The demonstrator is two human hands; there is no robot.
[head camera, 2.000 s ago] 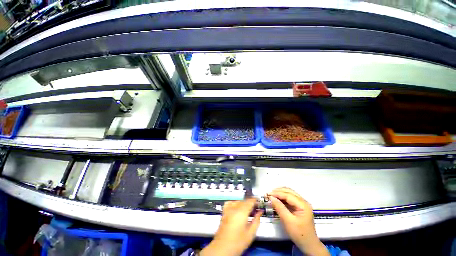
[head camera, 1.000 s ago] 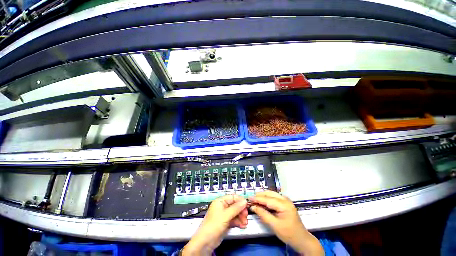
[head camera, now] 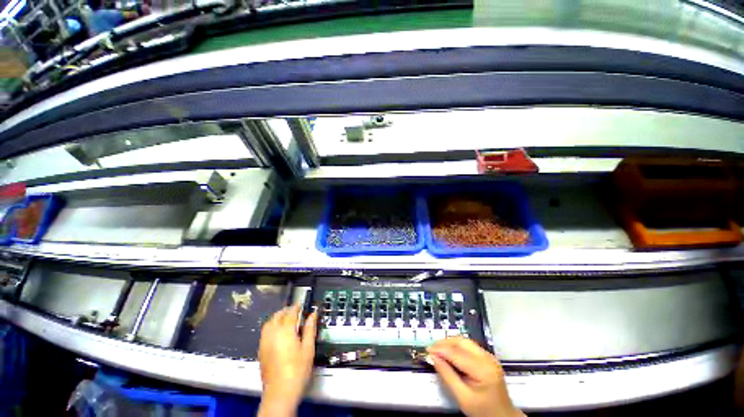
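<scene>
The black carrier (head camera: 481, 326) lies on the track in front of me, holding a green circuit board panel (head camera: 383, 335) with a row of repeated small units, dark and white parts on them. My left hand (head camera: 285, 352) is at the carrier's left edge, thumb and forefinger slightly apart, with nothing visible between them. My right hand (head camera: 471, 370) is at the carrier's front edge, its fingertips close together by the right front clip (head camera: 421, 356). The fingers partly hide that clip, and whether they grip anything cannot be told. The left front clip (head camera: 351, 356) is uncovered.
Two touching blue bins stand behind the track, the left with grey-black parts (head camera: 371, 236), the right with orange-brown parts (head camera: 481, 234). An orange box (head camera: 681, 239) is at right, a small red box (head camera: 507, 161) above. A dark scuffed plate (head camera: 236, 318) lies left of the carrier.
My hands, together at the carrier's front a second ago, are now apart: the left has moved to the carrier's left edge, the right to the right front clip. The gap between carrier and dark plate is wider.
</scene>
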